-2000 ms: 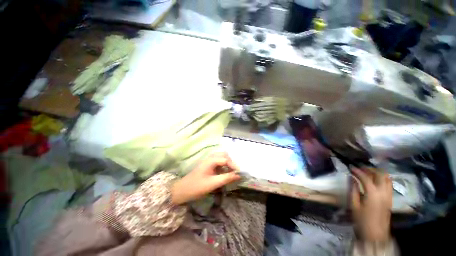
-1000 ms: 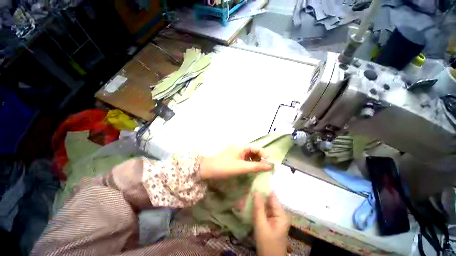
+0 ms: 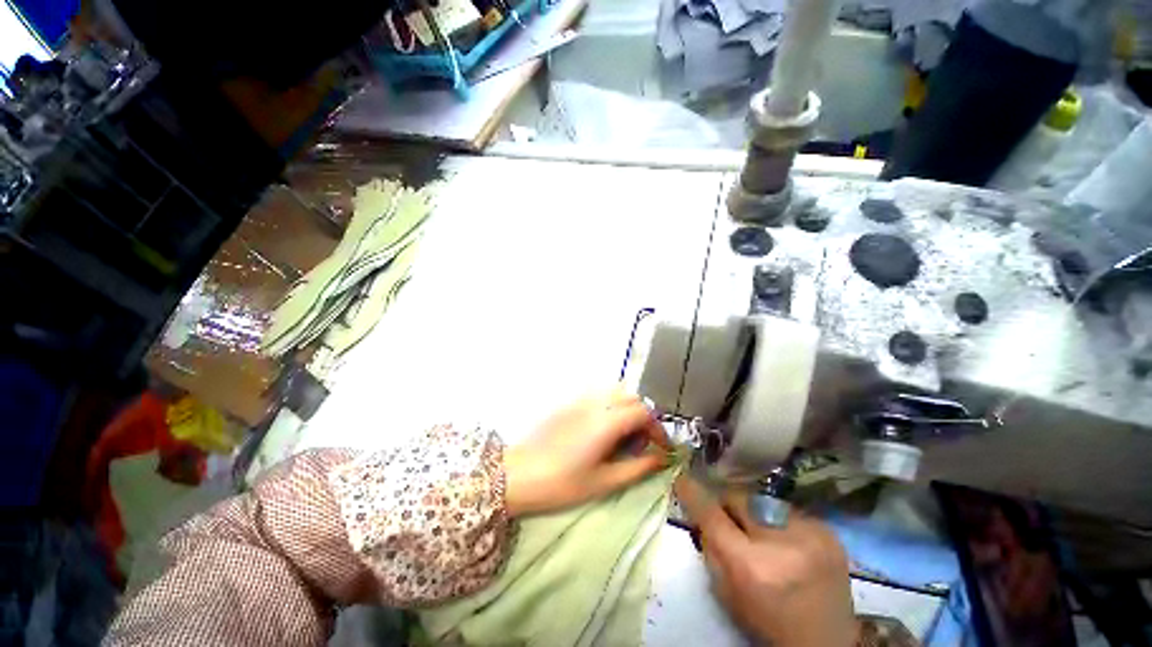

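A light green garment panel (image 3: 543,575) hangs in folds from the needle area over the table front. My left hand (image 3: 581,455) holds its upper edge with pinched fingers, just left of the presser foot (image 3: 682,432). My right hand (image 3: 777,569) is close to the foot on the right, fingertips at the cloth edge; the machine head partly hides it, and its exact grip is hard to tell. The off-white sewing machine head (image 3: 872,272) with dark round spots stands over both hands. The needle tip and the seam are too small to make out.
Green strips (image 3: 360,272) lie on the brown board (image 3: 234,272) at left. A dark phone (image 3: 1011,562) and light blue cloth (image 3: 891,550) lie at right, partly under the head's overhang. A bent dark wire (image 3: 636,341) is left of the head. A blue basket (image 3: 468,57) stands behind.
The view has moved closer to the needle. My right hand went from the phone side to the cloth, then up to the foot. My left hand has moved up beside the foot with the panel.
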